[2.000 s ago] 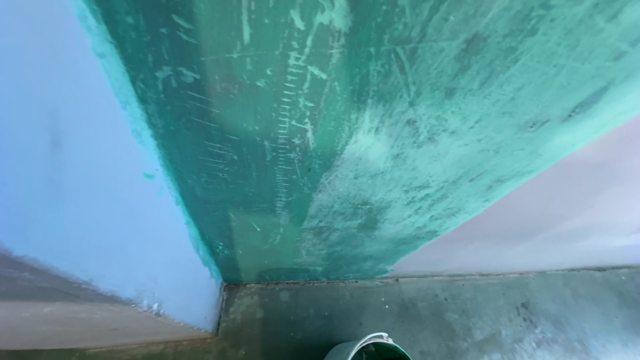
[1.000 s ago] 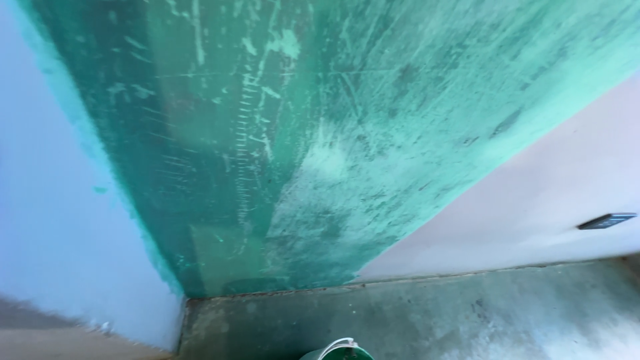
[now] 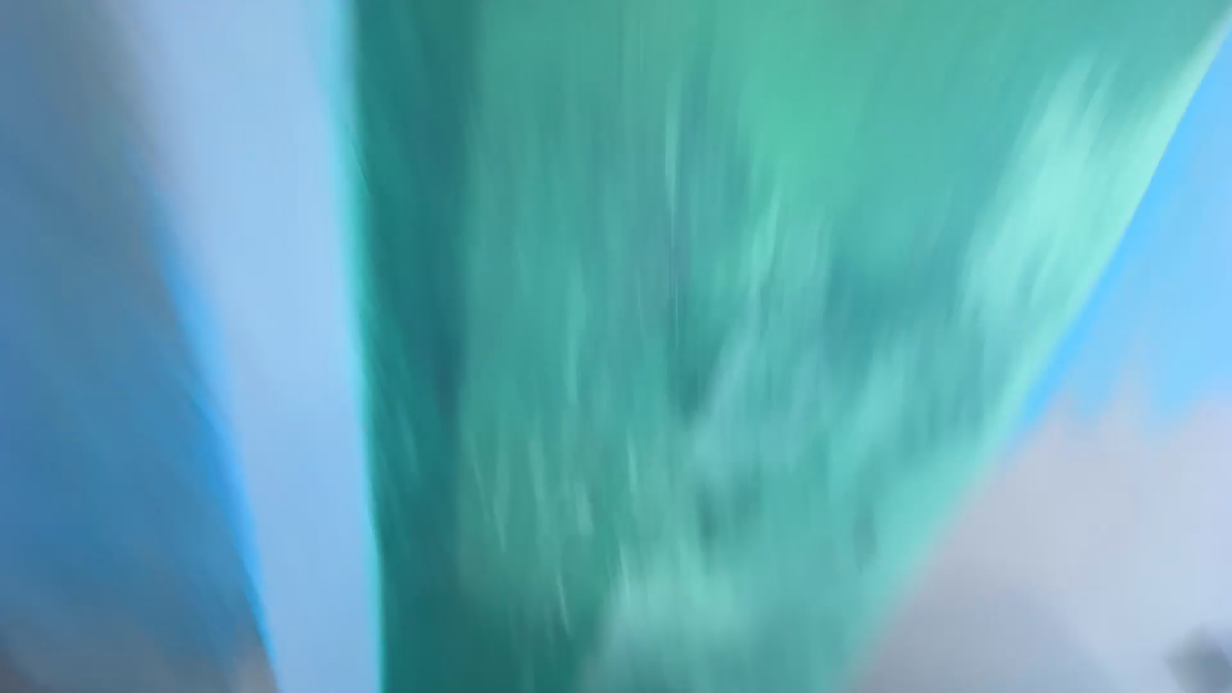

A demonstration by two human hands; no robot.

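Neither my left hand nor my right hand shows in the head view. A green-painted wall (image 3: 654, 318) fills the middle, streaked with paler marks and badly blurred by motion. Its left strip is a darker green and meets a pale blue wall face (image 3: 279, 289). What my hands hold or touch is hidden outside the picture.
At the far left is a darker blue wall surface (image 3: 87, 385). To the right of the slanting green edge lies a wall painted blue (image 3: 1174, 308) above and greyish white (image 3: 1078, 539) below. A small dark blurred patch sits at the lower right corner.
The view has swung up the wall, so the floor and the bucket with its pale handle, seen at the bottom edge earlier, are out of the picture.
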